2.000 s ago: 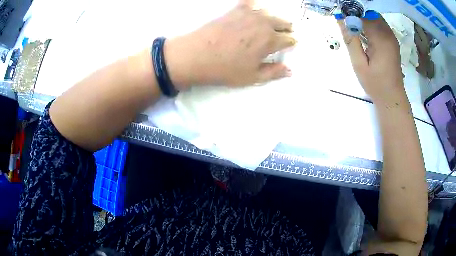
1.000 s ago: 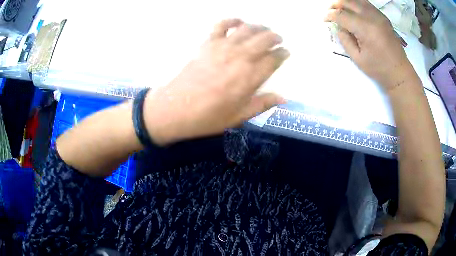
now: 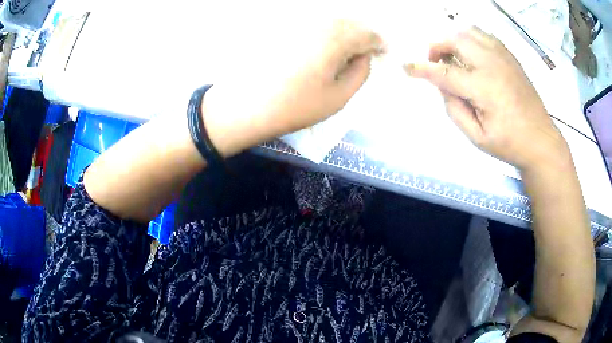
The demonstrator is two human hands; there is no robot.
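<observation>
A white fabric piece lies on the white table; most of its outline is lost in glare, but a pointed corner (image 3: 315, 144) shows over the ruler edge. My left hand (image 3: 329, 77) is over the fabric with thumb and fingertips pinched together, seemingly on the cloth. My right hand (image 3: 493, 94) is to its right, fingers curled, its index finger pointing toward the left hand across a small gap. Whether the right fingers hold a bit of cloth or a small tool cannot be made out.
The ruler strip (image 3: 416, 182) runs along the table's front edge. A thin dark rod (image 3: 527, 35) lies beyond my right hand, near pale scraps (image 3: 547, 23). A smartphone (image 3: 600, 127) is at the right edge. A blue crate (image 3: 100, 137) stands below the table at left.
The sewing machine head, visible two seconds ago, is out of view. My left hand has gone from spread flat to pinched. My right hand has moved toward me, and the thin rod is now uncovered.
</observation>
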